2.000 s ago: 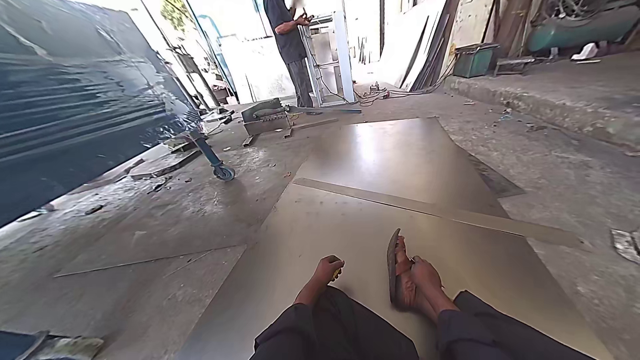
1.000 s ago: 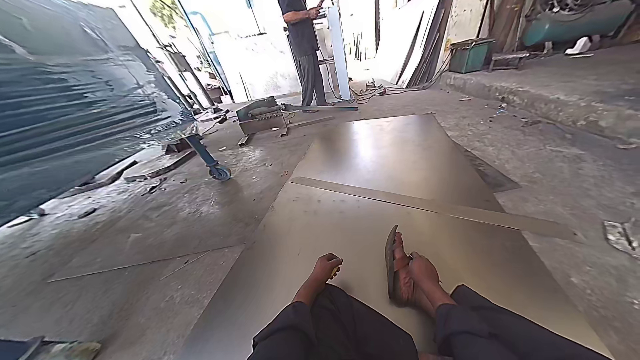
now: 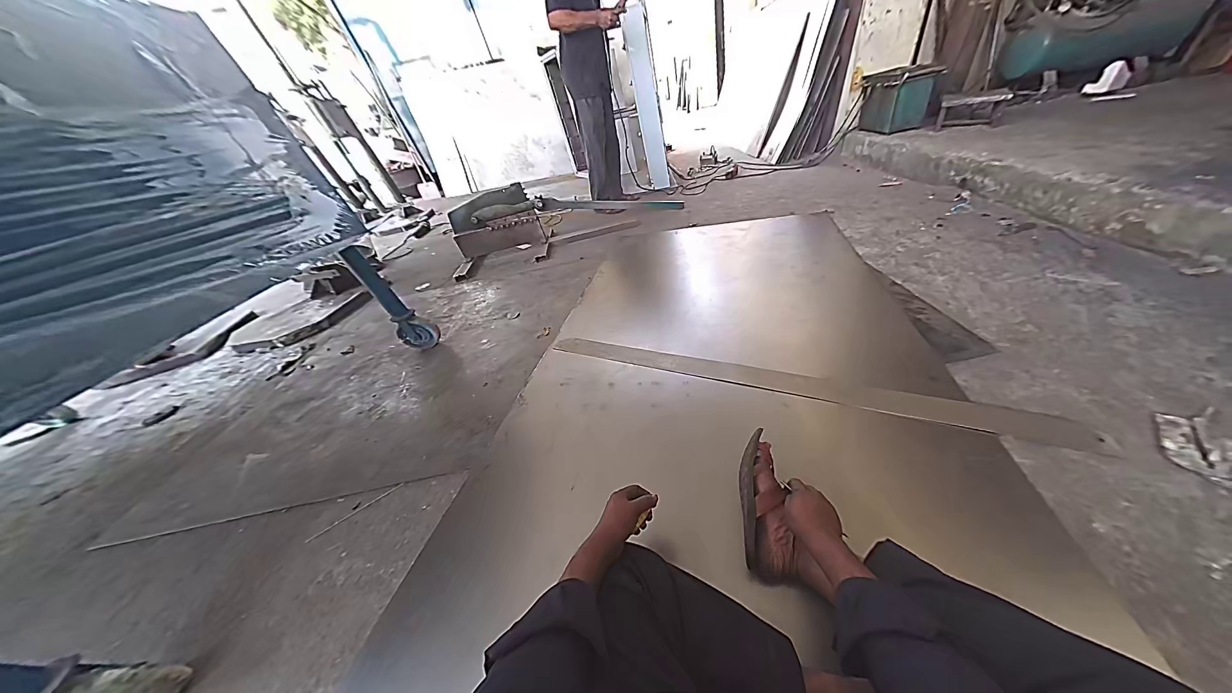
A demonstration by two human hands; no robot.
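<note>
A large metal sheet [image 3: 616,433] lies flat on the concrete floor beneath my legs. Across it runs a long flat metal strip [image 3: 818,388], its right end extending past the sheet's edge. My left hand [image 3: 628,515] is curled above the sheet around a small yellowish object too small to name. My right hand [image 3: 813,515] rests beside my sandaled foot [image 3: 773,534], with its fingers closed near a tiny thing that I cannot make out. Neither hand touches the strip.
At left stands a plastic-wrapped object [image 3: 164,212] near a caster wheel [image 3: 418,332]. A green lever shear [image 3: 496,217] sits farther back. Behind it a person [image 3: 592,87] stands by a pale upright panel [image 3: 646,96]. A green box [image 3: 899,101] and a raised concrete edge [image 3: 1039,188] lie at right.
The standing person in the background has shifted and is more fully in view than two seconds ago. My hands and the metal strip have hardly moved.
</note>
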